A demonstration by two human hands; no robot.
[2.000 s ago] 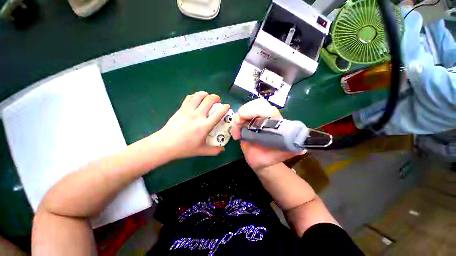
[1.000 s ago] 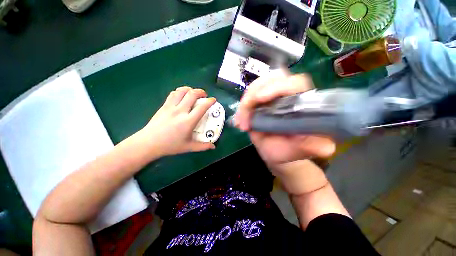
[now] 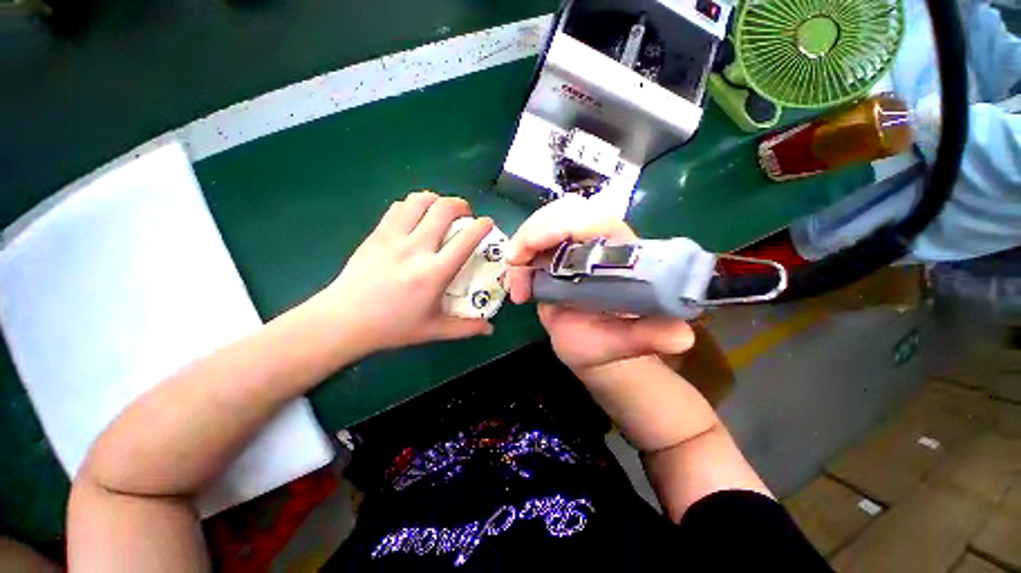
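My left hand (image 3: 409,274) grips a small off-white plug-in unit (image 3: 479,278) over the green worktop, fingers over its far side and thumb at its near edge. Round screw recesses show on its upper face. My right hand (image 3: 571,285) is closed around the grey electric screwdriver (image 3: 627,278), just right of the unit. The screwdriver's tip is hidden behind my right fingers, so contact with the unit cannot be told. Its metal hanging loop and black cord point right.
The screw feeder (image 3: 605,101) stands behind my right hand. A green fan (image 3: 815,39) and an amber bottle (image 3: 840,137) are at the upper right, beside a person's light blue sleeve (image 3: 972,168). A white sheet (image 3: 134,325) lies at left. A pale strip (image 3: 370,92) crosses the worktop.
One second ago the screwdriver was blurred and farther right; now it is back close beside the unit. The unit stays in my left hand. The off-white units at the top edge have left the view.
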